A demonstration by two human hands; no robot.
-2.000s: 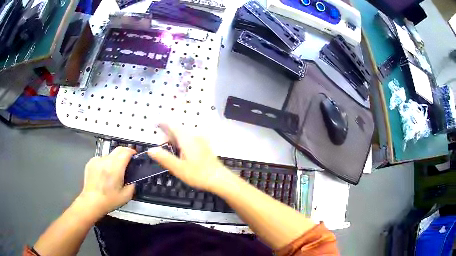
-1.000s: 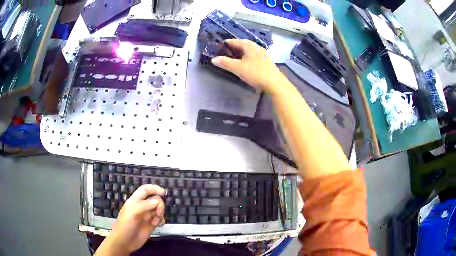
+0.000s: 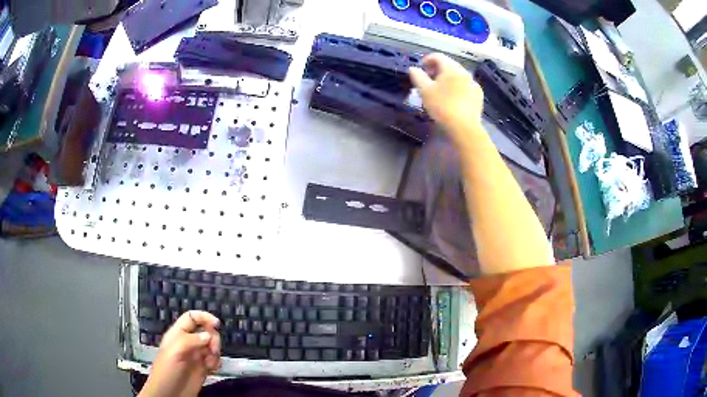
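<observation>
My right hand (image 3: 452, 97) is over the right end of the stacked black I/O panel plates (image 3: 368, 101) at the back centre. Its thumb and fingers are bent near a small whitish patch; whether they grip anything is unclear. My left hand (image 3: 188, 347) is curled over the keyboard's left front, with nothing visible in it. A single faceplate (image 3: 358, 207) lies flat, its right end over the mouse pad (image 3: 434, 174). Plates with port holes (image 3: 163, 122) lie in the fixture on the perforated table, under a pink-purple glow.
The keyboard (image 3: 310, 318) lies along the front edge. More dark plates (image 3: 232, 56) lie behind the fixture, and another pile (image 3: 508, 105) lies at the right. A white box with a blue panel (image 3: 442, 27) is at the back. Crumpled clear wrap (image 3: 620, 186) lies on the right bench.
My hands were together on a black plate over the keyboard, then parted. My right hand has since moved right along the stacks. The front stack is uncovered again, and the glow has moved left.
</observation>
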